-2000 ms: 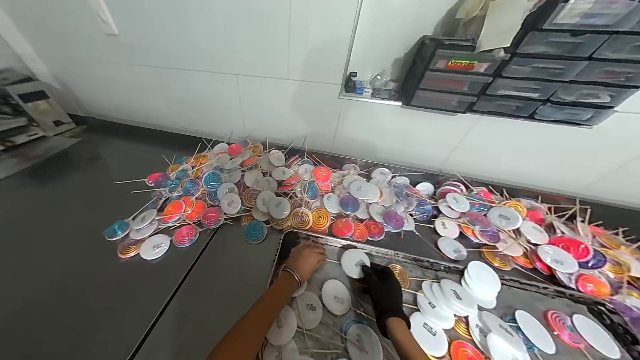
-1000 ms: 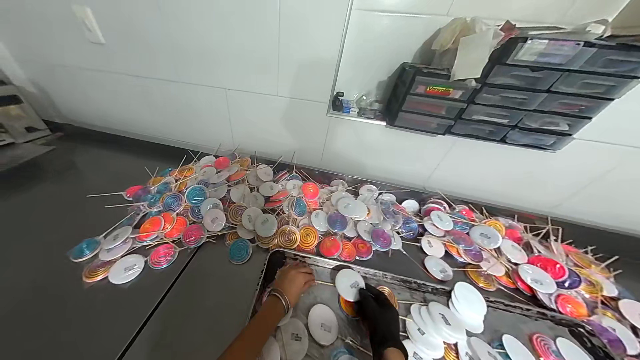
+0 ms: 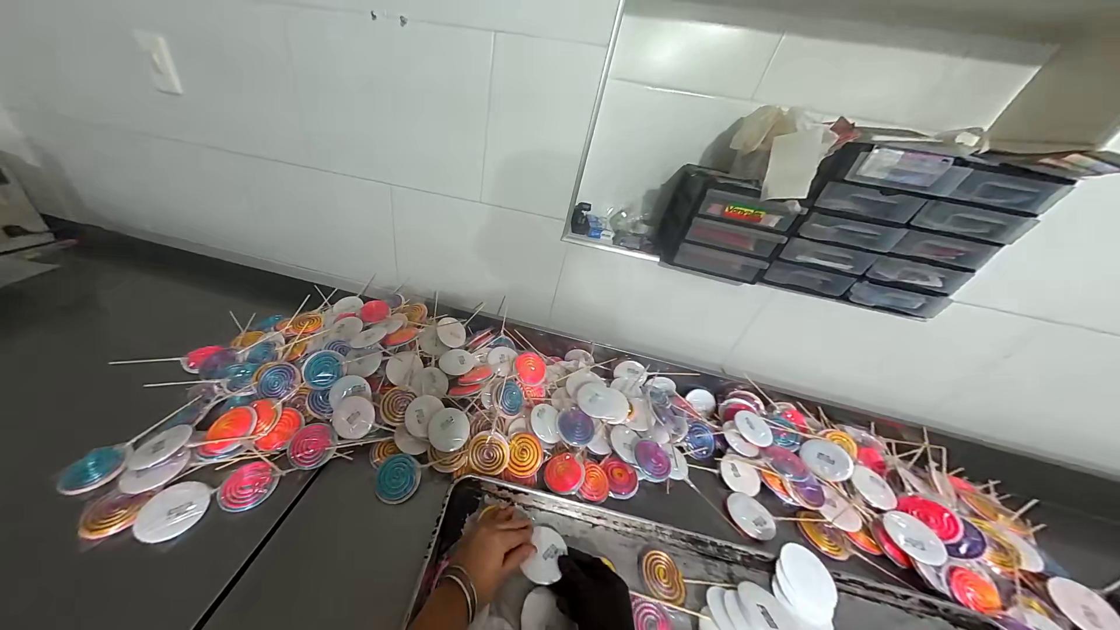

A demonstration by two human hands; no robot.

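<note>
Over the metal baking tray, my bare left hand, with bracelets at the wrist, has its fingertips at the left edge of a round white-backed lollipop. My right hand, in a black glove, grips that lollipop's right edge. Whether the left fingers pinch it or only touch it is hard to tell. Right of the glove lies an orange spiral lollipop on its stick. Farther right, several white-backed lollipops overlap in a stack. Another white disc shows below my hands.
Wrapped spiral lollipops are heaped along the dark countertop behind the tray, spreading left and right. A tiled wall rises behind them. Its recess holds a black drawer organizer with papers on top and small bottles beside it.
Both hands stay over the tray's left part, around a white-backed lollipop. An orange lollipop beside the glove shows more fully now. The view has shifted.
</note>
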